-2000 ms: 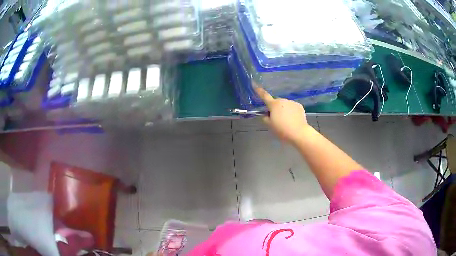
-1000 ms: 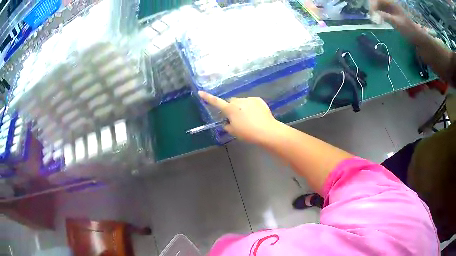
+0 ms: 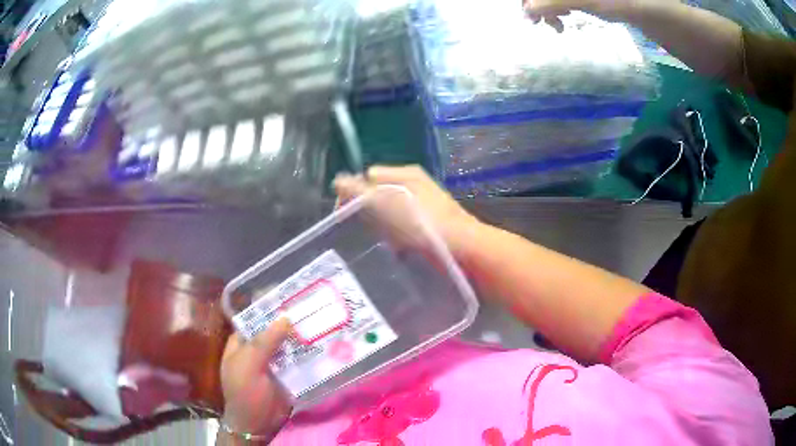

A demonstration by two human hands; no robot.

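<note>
A clear plastic box (image 3: 428, 327) is held tilted in front of my chest. A white printed label (image 3: 367, 305) with a red frame and a green dot shows in or under it. My left hand (image 3: 253, 370) grips the box at its lower left, thumb over the label. My right hand (image 3: 393, 196) is at the box's upper edge, partly seen through the plastic, with a slim pen (image 3: 346, 131) pointing up from its fingers. Whether its fingers also grip the box is unclear.
Stacked trays of white parts (image 3: 218, 148) stand at left, blurred. A blue-edged tray stack (image 3: 532, 131) stands on the green bench (image 3: 384, 139). Black devices with white cables (image 3: 659, 165) lie at right. Another person's hand (image 3: 567, 10) is over the stack. A wooden chair (image 3: 174, 327) is lower left.
My right hand has left the blue-edged stack and come to the box. My left hand and the box have risen into full view. The other person's hand now reaches over the stack.
</note>
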